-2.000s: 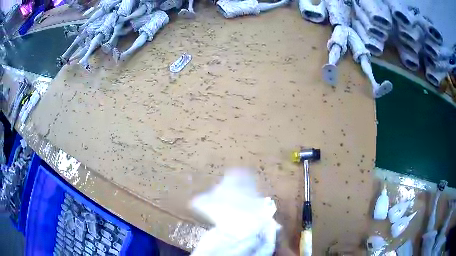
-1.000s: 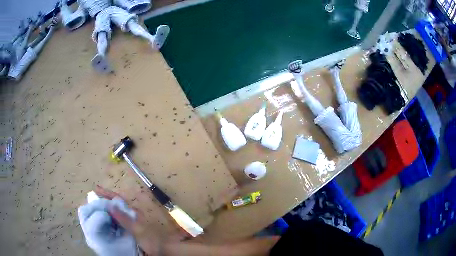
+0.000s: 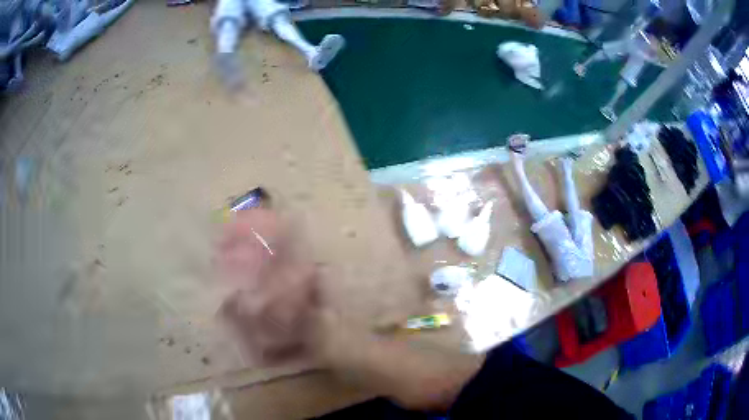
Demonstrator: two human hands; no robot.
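Note:
My right hand (image 3: 271, 283) is bare and strongly blurred, low over the cardboard-covered table (image 3: 148, 139). It covers the shaft and handle of the small mallet; only the mallet's head (image 3: 248, 199) shows beyond the fingers. Blur hides whether the fingers are closed on it. My left hand is not clearly in view. A small white patch (image 3: 190, 406) at the bottom edge is too blurred to name.
Figure legs (image 3: 250, 16) lie at the far edge. White glue bottles (image 3: 419, 220), a grey square pad (image 3: 516, 268), a yellow-handled cutter (image 3: 427, 321) and a leg assembly (image 3: 562, 246) lie right. A white thing (image 3: 523, 64) is on the green surface (image 3: 411, 90). Red stool (image 3: 608, 312).
The view has swung right. The white thing at my hands is gone from there, and a white thing now shows on the green surface. My right hand now covers the mallet's handle.

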